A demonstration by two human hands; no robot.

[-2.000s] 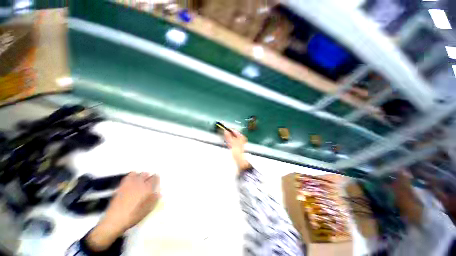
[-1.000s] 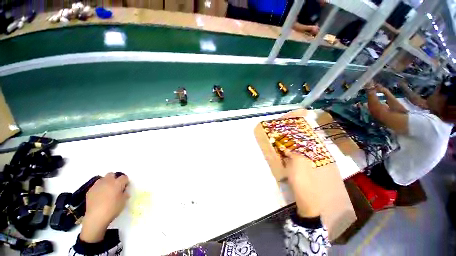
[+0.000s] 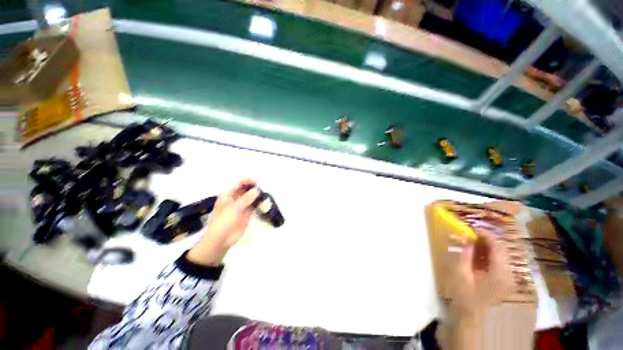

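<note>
My left hand point(image 3: 231, 217) holds a black housing point(image 3: 270, 209) above the white surface, its open side partly showing. Other black housings point(image 3: 179, 220) lie just left of the hand, and a heap of them point(image 3: 102, 184) is further left. My right hand point(image 3: 481, 263), blurred, holds a bright yellow battery point(image 3: 454, 222) over the battery box. The battery box point(image 3: 440, 263) is an open brown carton at the right; red and pale leads show in it, and the hand hides part of its contents.
The green conveyor belt point(image 3: 225, 89) runs beyond the white bench point(image 3: 341, 239), carrying several spaced filled units point(image 3: 446, 148). A small carton point(image 3: 41, 65) and amber parts point(image 3: 51, 115) are at far left. A metal frame stands at upper right, with a person's hand point(image 3: 546, 81) behind the belt.
My right hand has lifted a yellow battery from the box. My left hand now holds a housing clear of the row. The view has turned, and the units on the belt appear shifted.
</note>
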